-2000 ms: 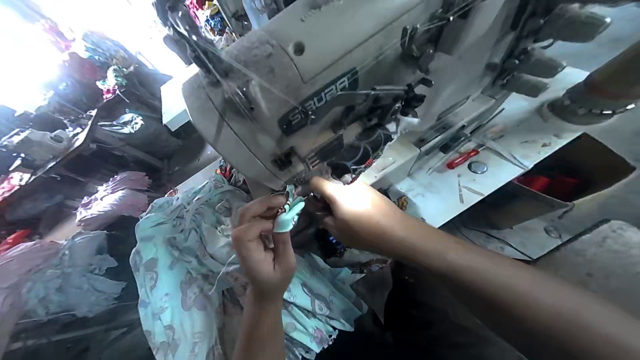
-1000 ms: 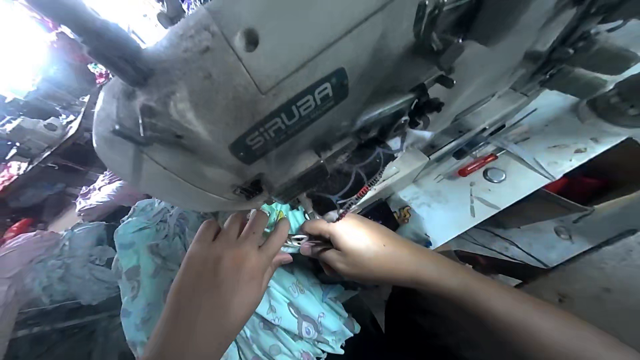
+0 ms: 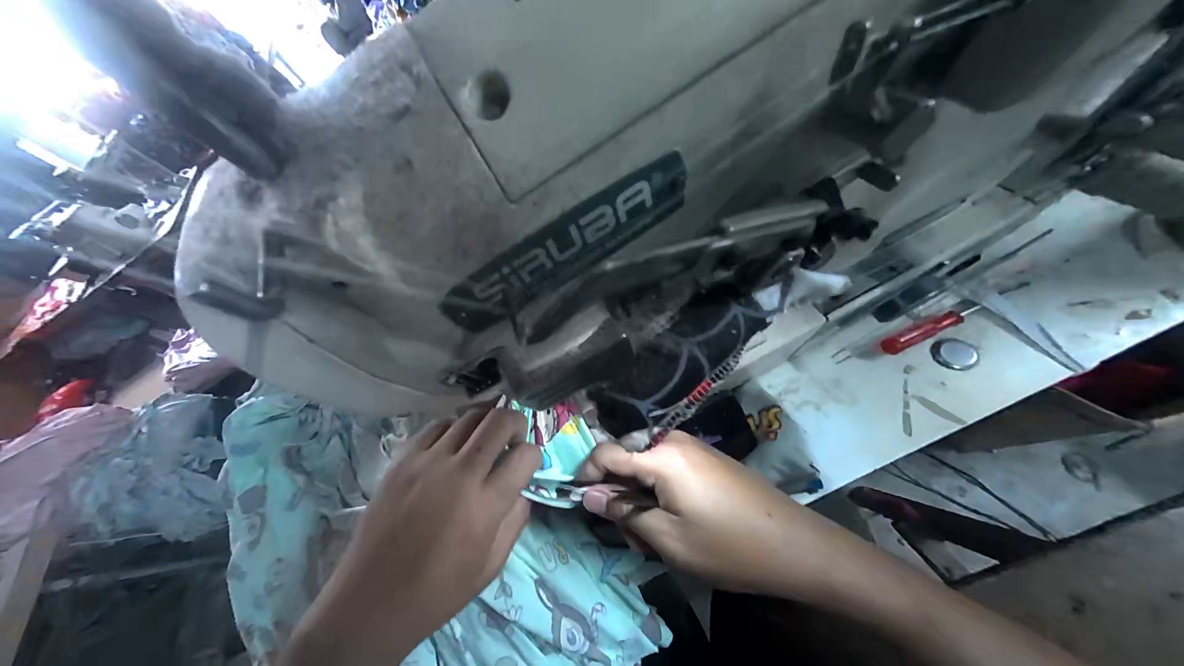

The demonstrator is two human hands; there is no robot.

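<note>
Beneath the head of a Siruba sewing machine (image 3: 555, 231), my left hand (image 3: 444, 518) pinches the gathered edge of mint-green printed fabric (image 3: 564, 592). My right hand (image 3: 694, 509) holds a small metal tool (image 3: 615, 493), perhaps thread snips, its tip against a pale folded band (image 3: 555, 490) of the fabric between the hands. The fingers partly cover the tool. More of the fabric hangs below both hands and to the left. A red and dark coiled spring or cord (image 3: 708, 384) runs just above my right hand.
A red-handled screwdriver (image 3: 922, 333) and a round metal disc (image 3: 955, 353) lie on the white machine table (image 3: 860, 416) at right. An open box with red contents (image 3: 1124, 384) stands beyond its edge. Pale fabric heaps (image 3: 139, 462) are at left.
The view has moved much closer to the machine. My left hand, earlier holding up a folded bit of green fabric with its palm showing, now has its back to the view and grips the fabric edge.
</note>
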